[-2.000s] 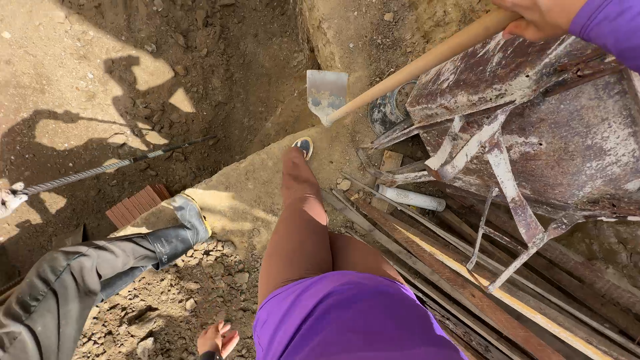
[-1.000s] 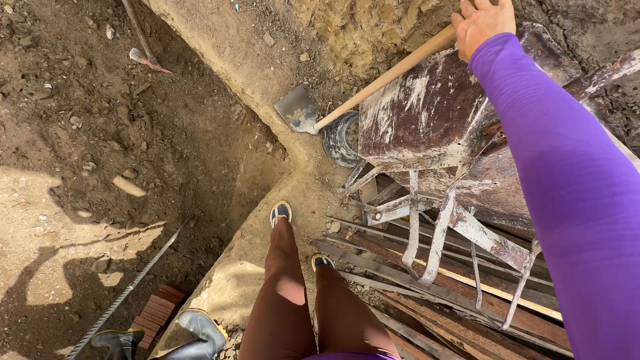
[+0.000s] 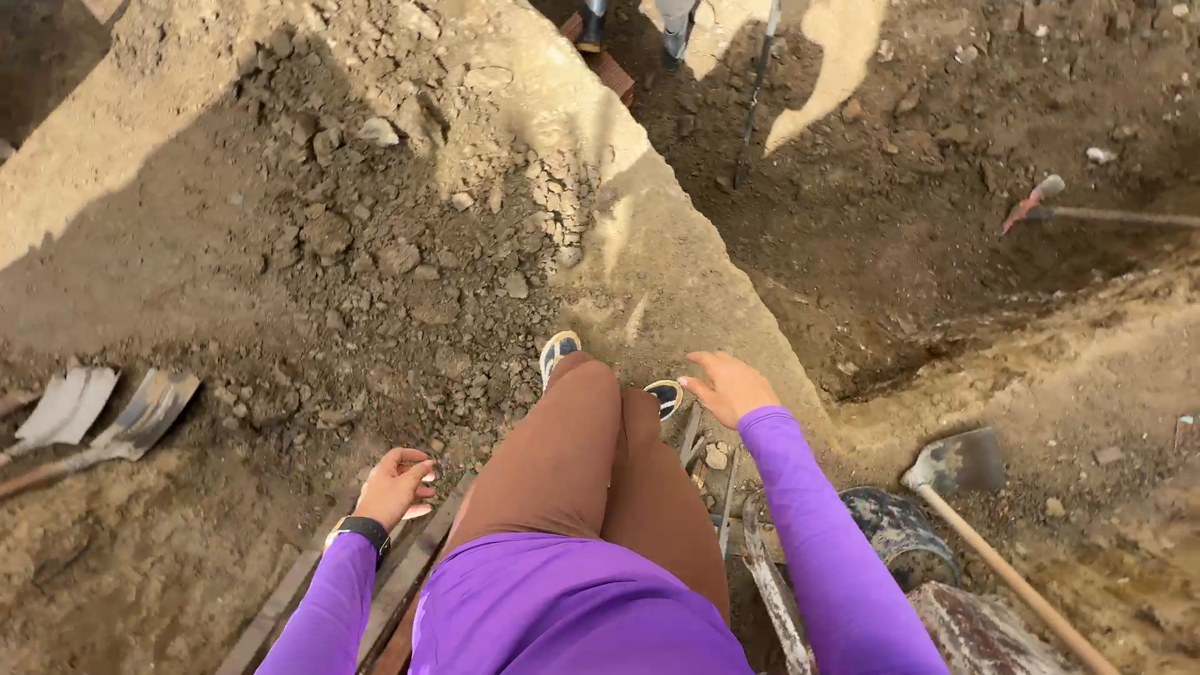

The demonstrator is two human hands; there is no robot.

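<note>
Nothing is held in my right hand (image 3: 729, 387), which hovers with its fingers apart near my right shoe, beside the edge of the dug pit (image 3: 825, 300). My left hand (image 3: 396, 487), with a watch at the wrist, hangs over wooden planks (image 3: 417, 572); its fingers are loosely curled and I see no object in it. To the right, a shovel (image 3: 961, 464) lies with its wooden handle reaching the lower right, next to a dirty black bucket (image 3: 900, 534). Two more shovels, a near one (image 3: 150, 412) and a far one (image 3: 70, 405), rest at the far left.
Loose clods of soil (image 3: 394, 253) lie ahead on the left. A co-worker's boots (image 3: 677, 28) stand down in the pit near red bricks (image 3: 611, 77) and a metal rod (image 3: 757, 94). A tool with a reddish head (image 3: 1031, 204) lies in the pit. Part of a rusty wheelbarrow (image 3: 984, 633) is at lower right.
My right hand has let go of the shovel's handle, and the shovel now rests at the right. My left hand has come into view. The view has turned strongly to the left.
</note>
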